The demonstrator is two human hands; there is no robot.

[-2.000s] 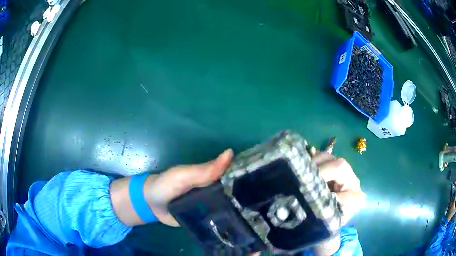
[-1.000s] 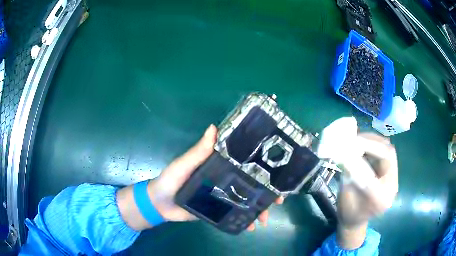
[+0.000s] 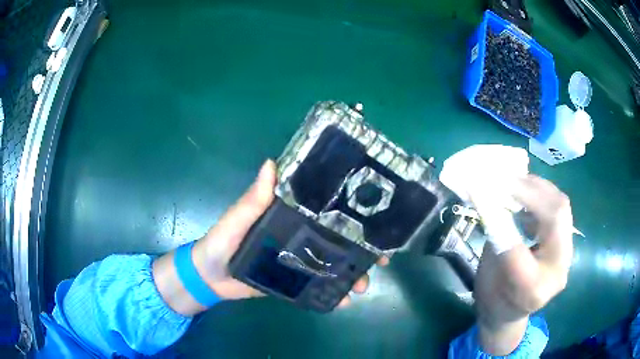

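Observation:
My left hand (image 3: 235, 238), with a light-blue wrist band, holds the opened camera unit above the green bench. Its camouflage-edged front shell (image 3: 342, 225) has dark panels and a hexagonal lens ring. The black housing half (image 3: 291, 256) is joined along its lower-left side, with a thin white wire loop on it. My right hand (image 3: 537, 245) holds a white crumpled wipe (image 3: 484, 172) to the right of the shell. The wipe looks overexposed. A silver and black object (image 3: 460, 242) shows between the unit and my right hand, partly hidden.
A blue bin (image 3: 552, 84) of small dark parts stands at the upper right. A white container (image 3: 561, 137) with an open round lid is beside it. Black parts (image 3: 511, 10) lie behind the bin. A metal rail (image 3: 35, 168) runs along the left.
The unit has moved up and left and now shows its front squarely. The right hand has let go of the shell and now holds the wipe. The silver and black object has come into view.

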